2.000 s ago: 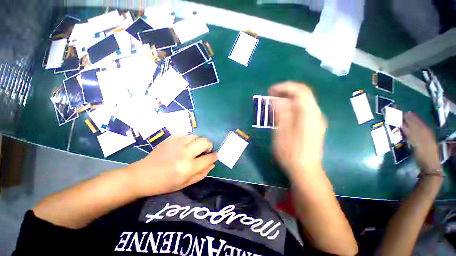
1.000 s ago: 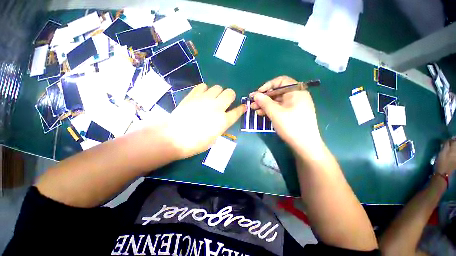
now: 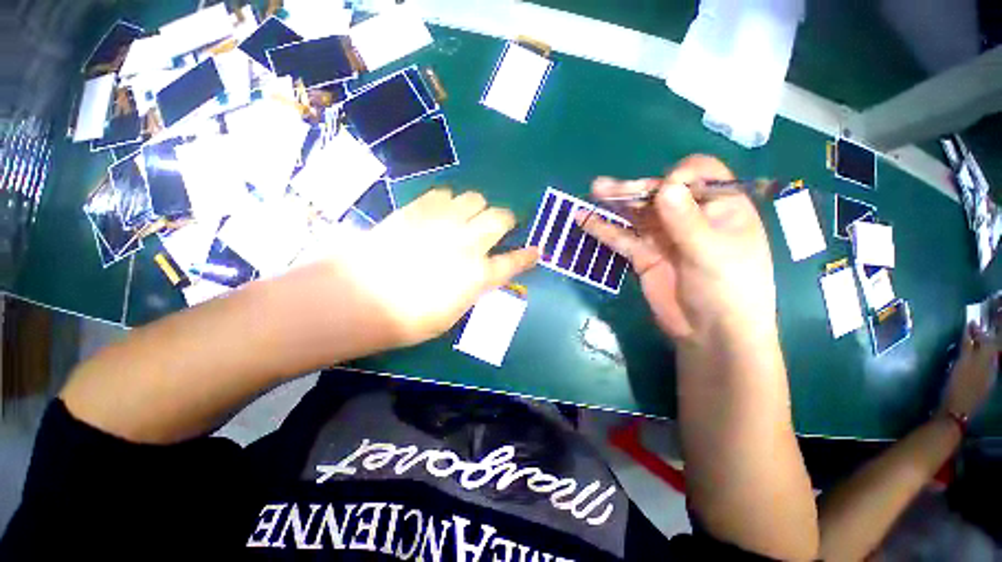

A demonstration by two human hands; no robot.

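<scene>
A release liner sheet (image 3: pixel 580 242) with a row of several black tape strips lies tilted on the green mat between my hands. My left hand (image 3: pixel 451 258) lies palm down, its index fingertip at the sheet's left edge. My right hand (image 3: pixel 703 242) holds the slim dark tweezers (image 3: pixel 725 184) like a pencil over the sheet's right side; it is blurred, and whether a strip is at the tip cannot be told. A white-backed LCD module (image 3: pixel 491 326) lies below my left hand. Another module (image 3: pixel 516 82) lies above the sheet.
A pile of modules (image 3: pixel 253 165) spreads at the left. A small group of modules (image 3: pixel 841 299) lies at the right, near another person's hand (image 3: pixel 972 368). Translucent packing sheet (image 3: pixel 736 66) hangs over the mat's back edge. A small clear piece (image 3: pixel 600 338) lies near the front edge.
The liner sheet was upright one second ago and is now tilted, with more strips showing. My right hand has moved right and up from the sheet's left end. My left hand has stayed nearly in place.
</scene>
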